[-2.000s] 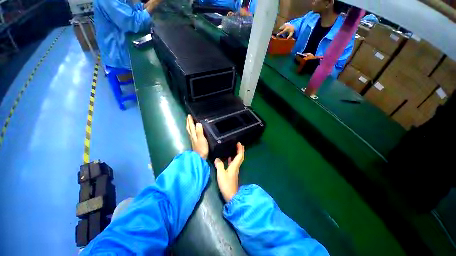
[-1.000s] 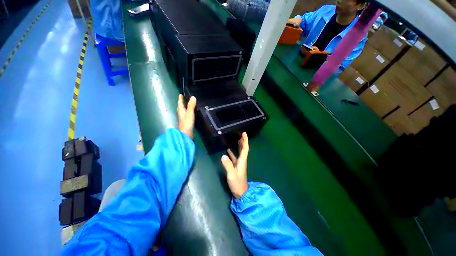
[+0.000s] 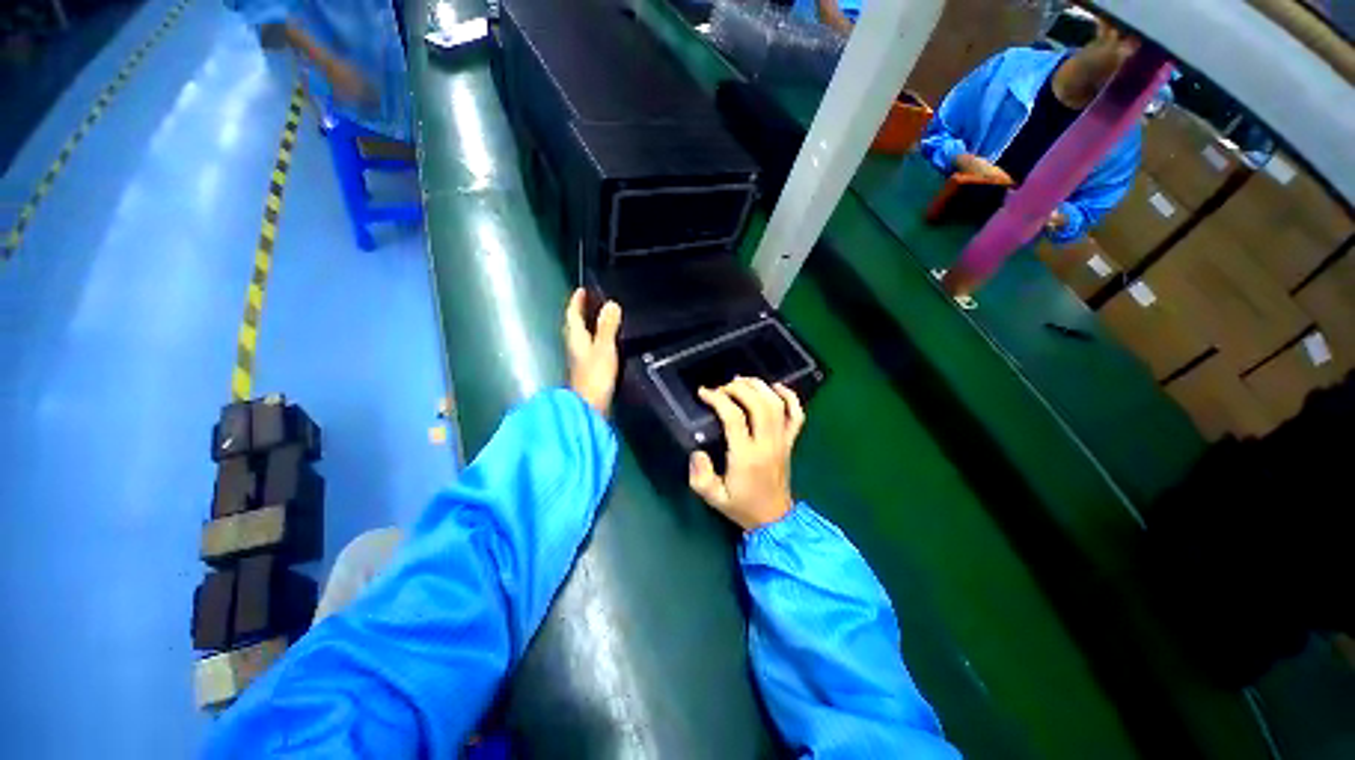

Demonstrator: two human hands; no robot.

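Observation:
A long black stack (image 3: 639, 112) lies along the green bench, its rectangular end facing me. In front of it is a lower block of stacked black frames (image 3: 691, 293). The front frame (image 3: 725, 352) of this block has a grey-edged window opening. My left hand (image 3: 593, 352) lies against the block's left side, fingers near its edge. My right hand (image 3: 755, 446) is on the near side of the front frame, fingers over its rim at the opening and thumb on the outer face.
A white post (image 3: 850, 141) stands right of the stack. Dark blocks (image 3: 265, 520) are on the blue floor at left, by yellow-black tape. A blue stool (image 3: 364, 178) and a worker's blue smock are at upper left. Another person (image 3: 1040, 126) sits across the bench, before cardboard cartons (image 3: 1152, 282).
My right hand has moved up from below the block onto the front frame's rim, fingers curled over it. My left hand stays at the left side. The view has shifted slightly.

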